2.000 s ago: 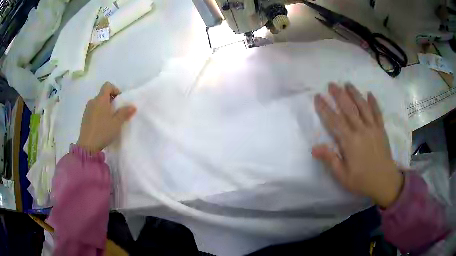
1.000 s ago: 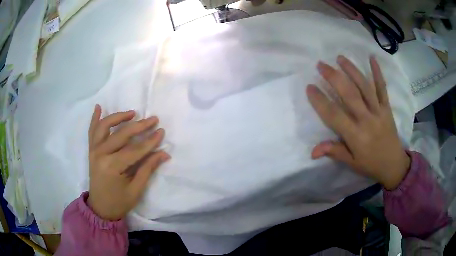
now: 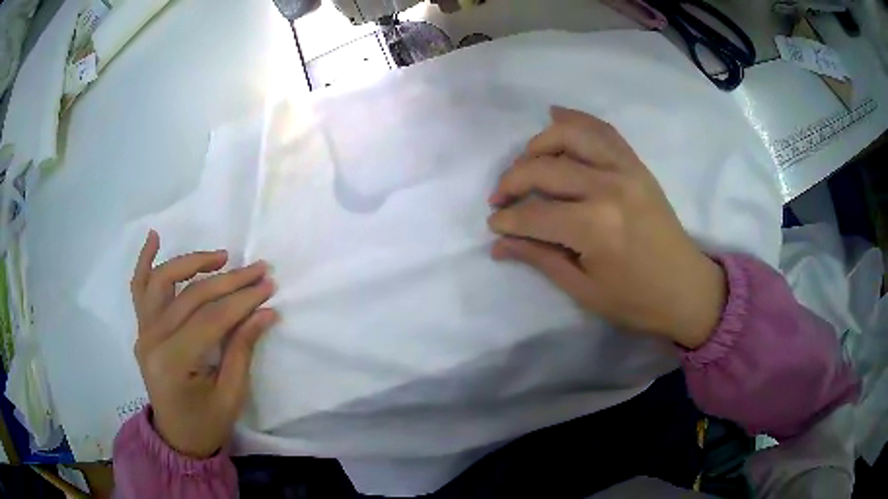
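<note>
A large white garment piece (image 3: 409, 283) lies over the table in front of me, and its lower part hangs off the front edge. My left hand (image 3: 200, 341) rests on the cloth's left part, palm down, fingers apart. My right hand (image 3: 609, 229) is on the cloth right of the middle, fingers drawn together; the fingertips touch the cloth, but whether they pinch a fold cannot be told. The presser foot (image 3: 391, 27) shows at the top, just behind the cloth's far edge, beside the shiny needle plate (image 3: 351, 63).
Black fabric shears (image 3: 716, 44) lie at the upper right, against a pink tool (image 3: 638, 12). A paper label (image 3: 813, 57) and ruler markings (image 3: 828, 132) are on the right table edge. Cut pieces with tags (image 3: 39, 107) lie at the upper left. White cloth (image 3: 828, 292) lies at the lower right.
My left hand first left the cloth's left edge and spread over the cloth. My right hand has moved left and its spread fingers have drawn together. The cloth now lies flatter at the left.
</note>
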